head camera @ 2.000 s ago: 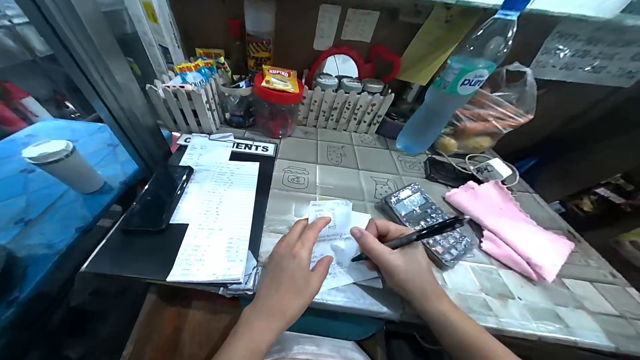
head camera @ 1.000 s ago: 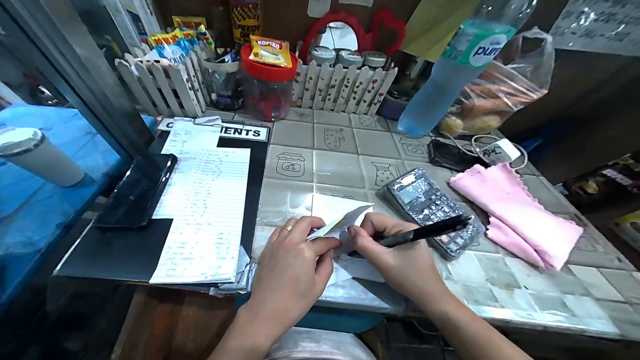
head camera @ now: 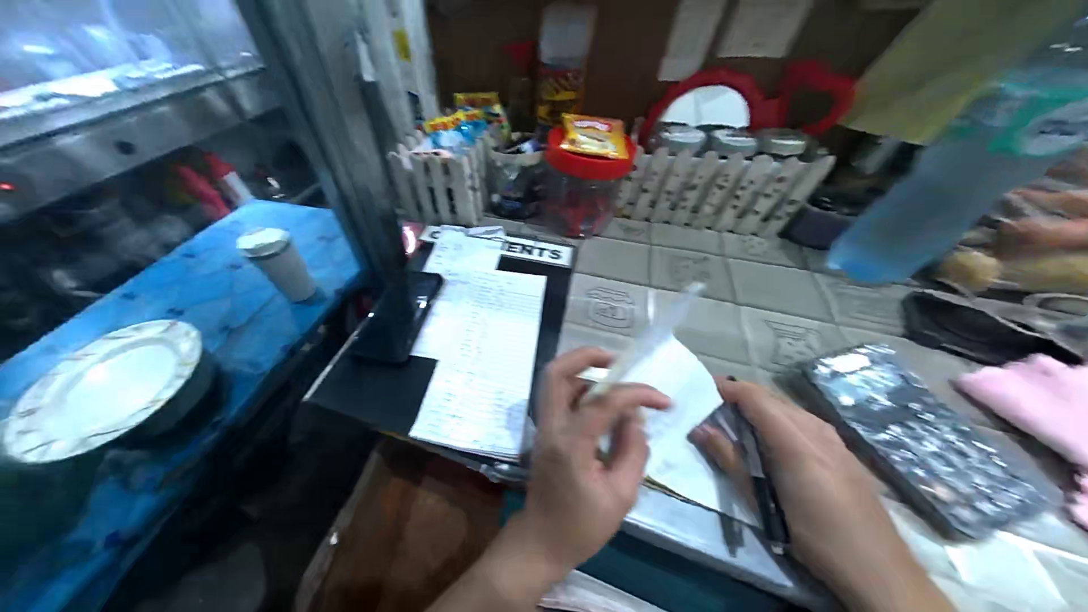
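Several thin white paper slips [head camera: 676, 408] are between my hands at the front edge of the counter. My left hand [head camera: 591, 442] pinches a raised, blurred slip between thumb and fingers. In my right hand [head camera: 807, 476] is a black pen [head camera: 765, 493], its shaft pointing down toward me, while the thumb and fingers rest at the right edge of the slips. A plastic-wrapped calculator [head camera: 922, 438] lies just right of that hand. Left of my left hand, handwritten sheets [head camera: 489, 357] lie on a black folder [head camera: 395, 387], with a dark phone [head camera: 425, 297] partly behind a metal post.
A water bottle [head camera: 943, 178] leans at the right above a pink cloth [head camera: 1033, 408]. Along the back stand a red-lidded jar [head camera: 586, 187] and a small white picket fence [head camera: 722, 191]. On a blue table at the left are a plate [head camera: 106, 387] and a lidded cup [head camera: 280, 263].
My left hand has lifted a slip upright off the others. The pen, earlier held in a writing grip, now points back toward me. The view has swung to the left.
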